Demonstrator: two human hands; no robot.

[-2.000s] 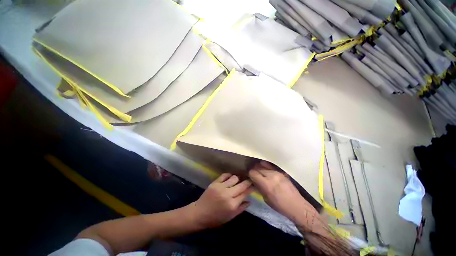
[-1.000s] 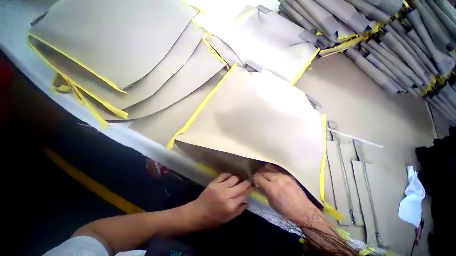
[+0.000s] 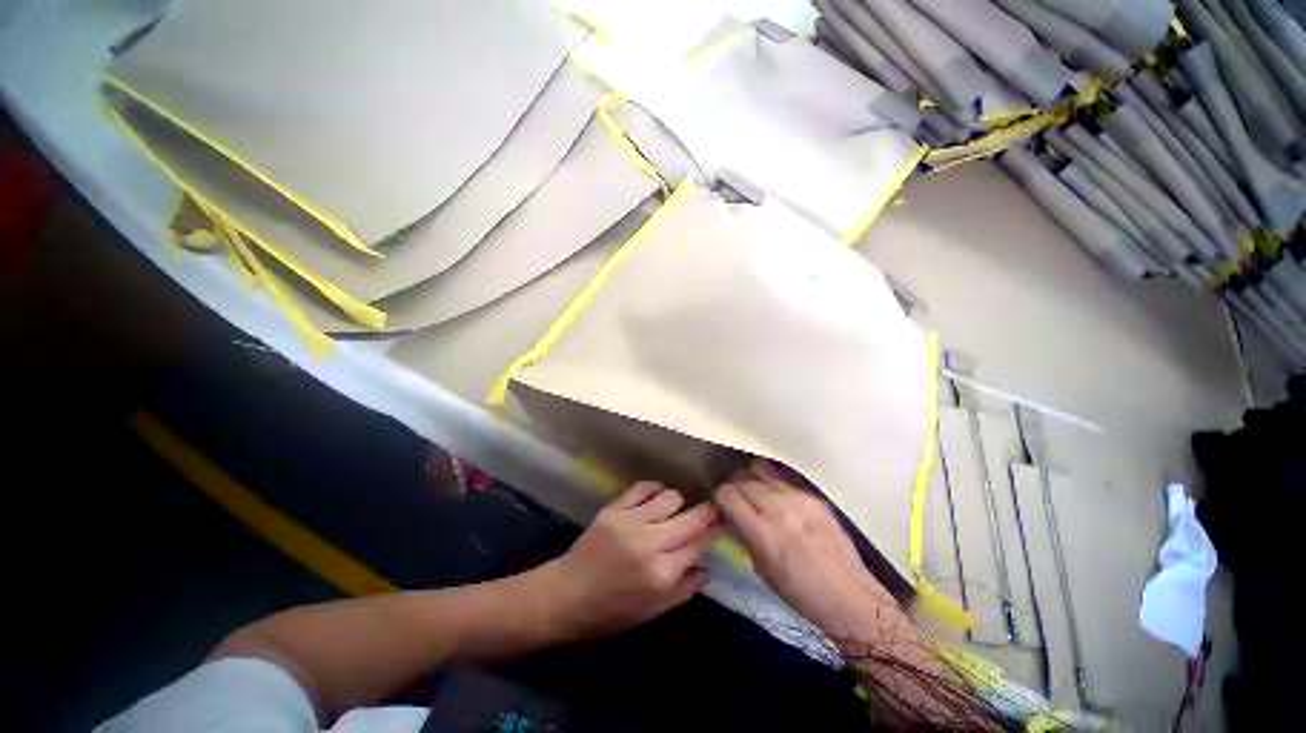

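A grey-beige bag panel [image 3: 759, 322] with yellow side edges lies in front of me, its front edge lifted. The darker underside [image 3: 616, 437] shows below that edge. My left hand [image 3: 652, 551] is at the lifted front edge, fingers bent and pinched together. My right hand [image 3: 781, 523] is close beside it, its fingertips partly under the lifted edge at the underside. The fingertips of both hands nearly touch. They seem to pinch the panel's underside material, but the exact grip is partly hidden.
A fanned panel stack [image 3: 358, 115] lies at left with hanging yellow tails. Folded bundles [image 3: 1089, 129] are heaped at upper right. Strip pieces [image 3: 1003, 530] lie right of the panel. A white piece [image 3: 1180, 573] and a black cloth heap [image 3: 1260, 530] are at far right.
The view has shifted slightly. Both hands stay at the lifted edge; the right fingers have moved a little at the underside.
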